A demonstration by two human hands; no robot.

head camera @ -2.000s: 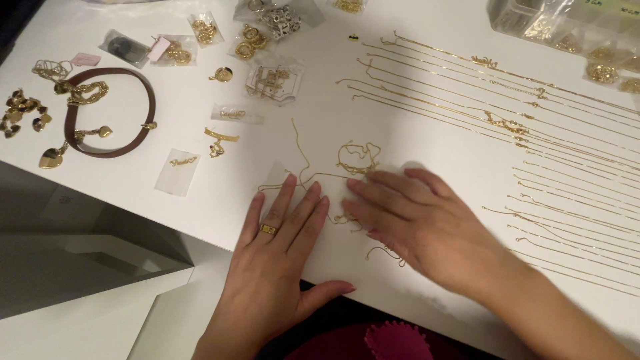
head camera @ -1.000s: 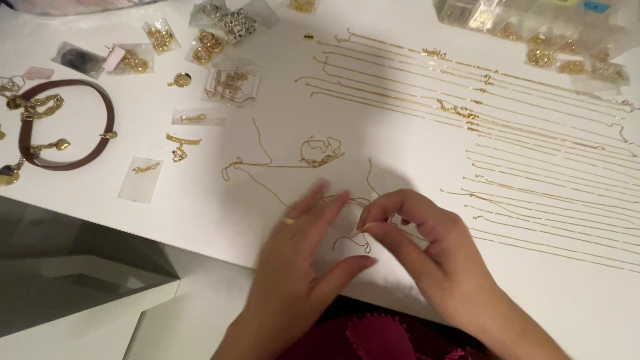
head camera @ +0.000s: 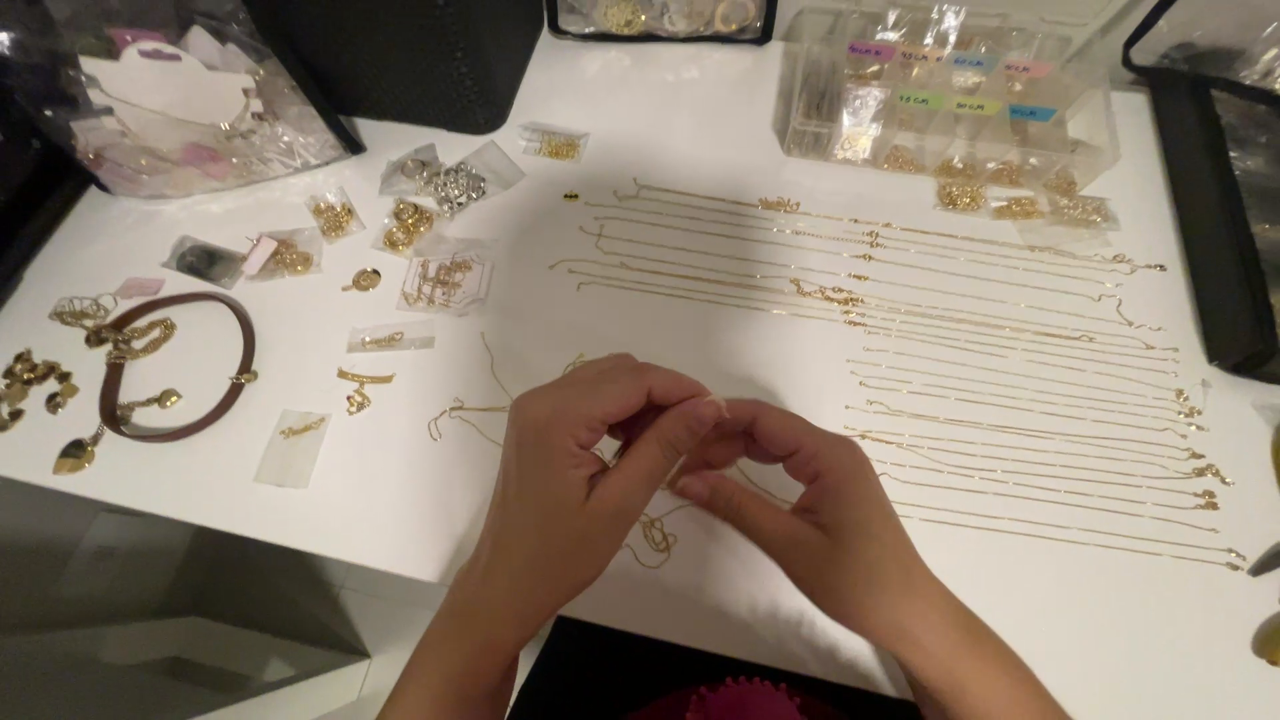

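Observation:
Thumb and fingertips pinched together, my left hand (head camera: 590, 470) is raised over the white table. Close beside it, my right hand (head camera: 800, 500) has its thumb and fingers pinched on a thin gold chain (head camera: 765, 492), part of which trails below. What lies between the left fingertips is hidden. Under the hands a tangled gold chain (head camera: 655, 540) rests near the front edge, and another loose chain (head camera: 465, 407) spreads out left of my left hand. To the right, several gold chains (head camera: 1040, 450) lie straight in rows.
A clear compartment box (head camera: 945, 130) with labels stands at the back right. Small plastic bags (head camera: 445, 280) of jewellery parts and a brown cord ring (head camera: 250, 345) with gold charms lie at left. A black zip case (head camera: 1215, 230) is at the right edge, a large clear pouch (head camera: 200, 100) at the back left.
Both hands have come together, fingertips close; the left hand was flat on the table two seconds ago. The view has widened to show more of the table's back.

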